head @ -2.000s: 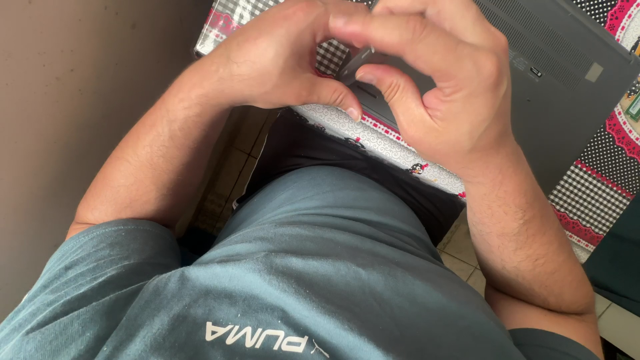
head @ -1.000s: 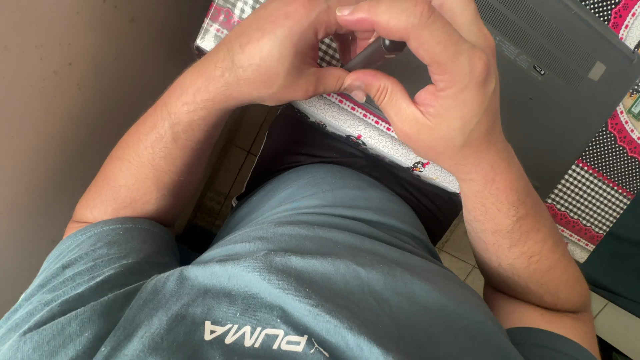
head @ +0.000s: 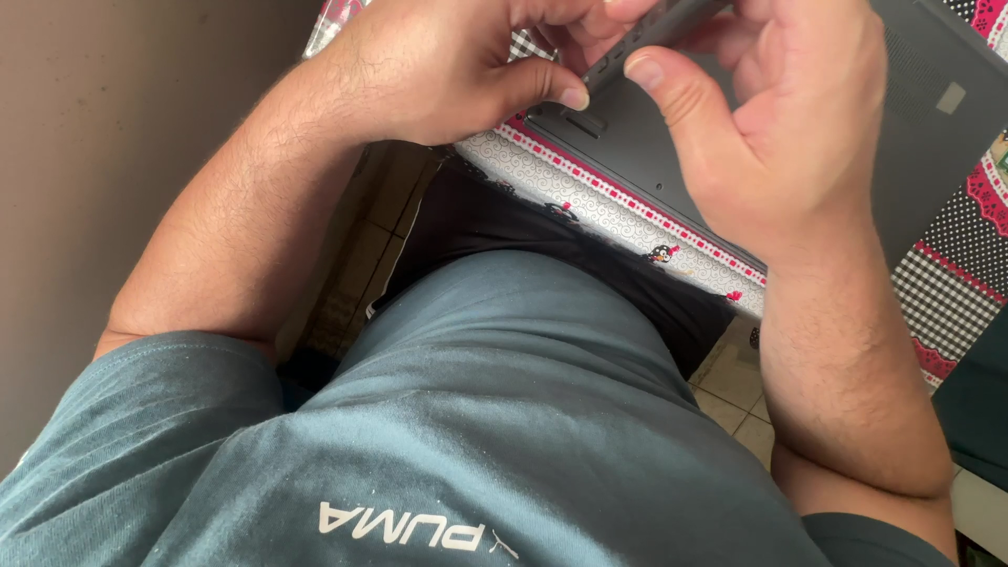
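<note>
A dark grey laptop [head: 669, 157] lies underside up on the table, with vents and a pale sticker on its base. Above its near left corner, a narrow dark grey part with slots along its edge [head: 618, 57] is held at a slant. My left hand [head: 465, 75] pinches its lower end between thumb and fingers. My right hand [head: 776, 118] is at the upper end, its thumb tip against the part's edge and its fingers curled behind. The far end of the part is hidden by my fingers and the frame's top edge.
A patterned tablecloth [head: 953, 291] in pink, black and white lies under the laptop, its white border [head: 630, 232] along the table's near edge. A plain brownish surface [head: 142, 118] rises at the left. Dark cloth [head: 976, 402] is at the right, above the tiled floor [head: 720, 402].
The dark part between my hands has turned, so that its slotted edge now shows. My right thumb has moved away from my left thumb, which it was close to one second ago.
</note>
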